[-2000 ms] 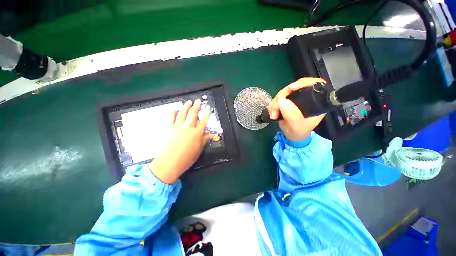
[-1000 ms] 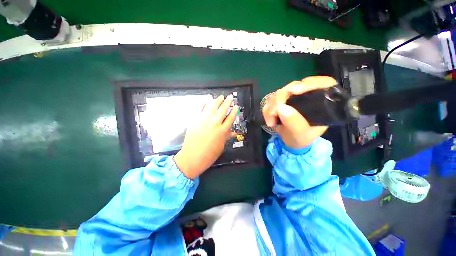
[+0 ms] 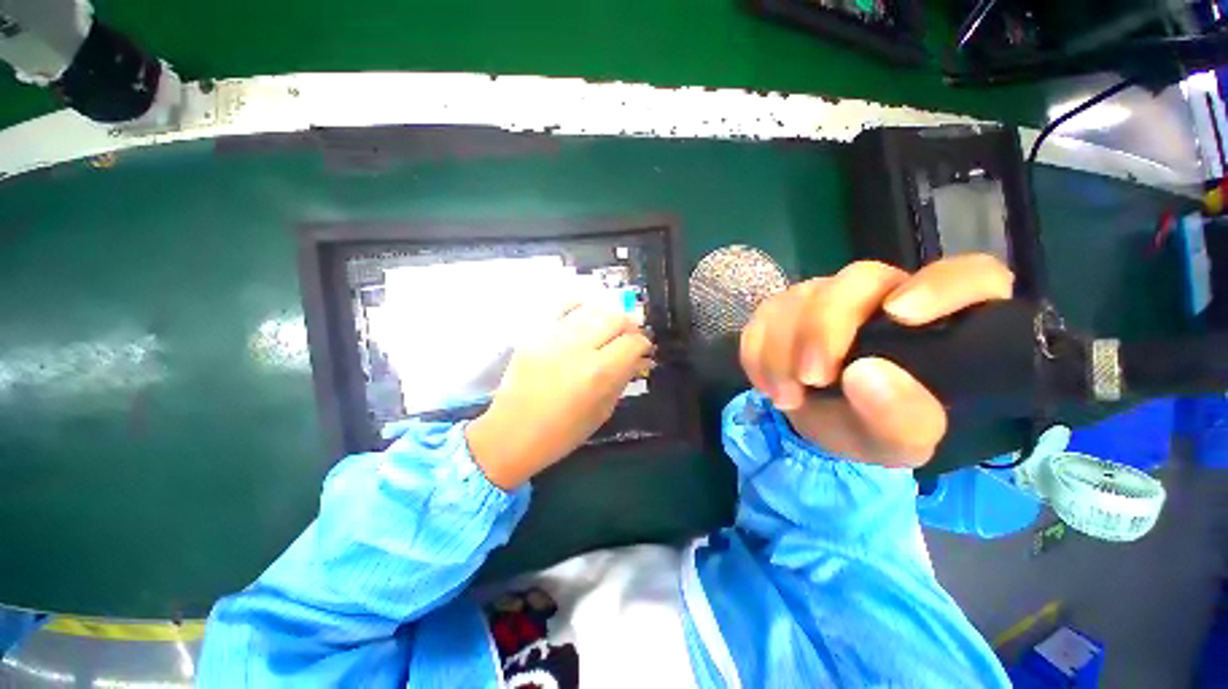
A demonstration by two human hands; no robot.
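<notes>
The open tablet assembly (image 3: 451, 330), bright white in the middle, lies in a black tray (image 3: 327, 337) in front of me. My left hand (image 3: 572, 384) rests over its right part, fingers bent at the board end beside a small blue-green piece (image 3: 629, 300). Whether the fingers pinch anything is hidden. My right hand (image 3: 855, 357) is closed around the black electric screwdriver (image 3: 963, 357), held nearly level to the right of the tray. Its tip is dark and hard to make out near the tray's right edge. The round speckled screw dish (image 3: 737, 289) lies between tray and right hand.
A second black tray (image 3: 882, 202) with a greyer tablet (image 3: 970, 215) stands at the right, partly behind my right hand. A worn white rail (image 3: 539, 105) runs beyond the worktop, with a green belt (image 3: 471, 38) behind it. A pale green fan (image 3: 1104, 495) is at the lower right.
The screwdriver and right hand have moved from over the dish to nearer the wearer, uncovering the dish. My left fingers, earlier spread flat, are now bent. The blue-green piece shows more clearly.
</notes>
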